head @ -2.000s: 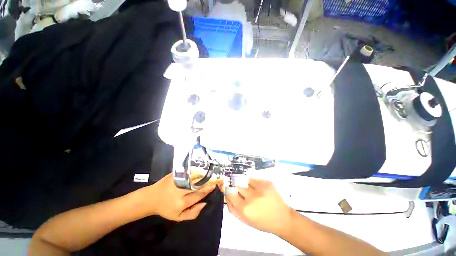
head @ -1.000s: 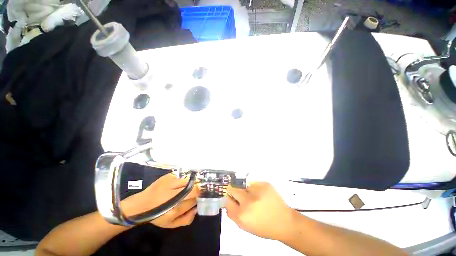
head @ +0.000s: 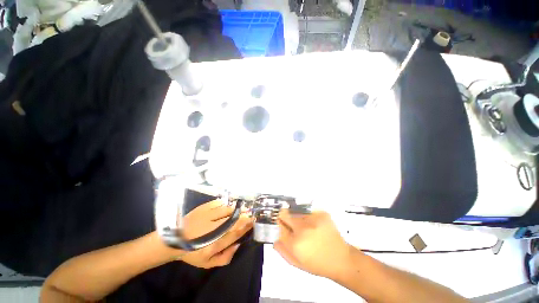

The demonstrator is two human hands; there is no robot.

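The white sewing machine head [head: 331, 148] fills the middle. My left hand [head: 207, 237] lies on the black cloth [head: 207, 285] at the left end of the head, fingers spread and partly hidden behind a curved shiny metal guard [head: 172, 219]. My right hand [head: 310, 239] is close to its right, with its fingertips behind the shiny metal parts [head: 267, 222] by the needle. What the right fingertips hold is hidden. The cloth's right edge runs down between my hands.
A large black garment heap [head: 77, 112] lies left of the machine. A blue crate [head: 254, 32] stands behind. A black fabric band [head: 437, 136] crosses the head. A round silvery part [head: 495, 118] is at the right. A small tan piece [head: 418, 242] lies below the head.
The view moved closer to the machine, then back slightly. Both hands stay by the needle area. The small white label on the cloth, visible earlier, is now hidden.
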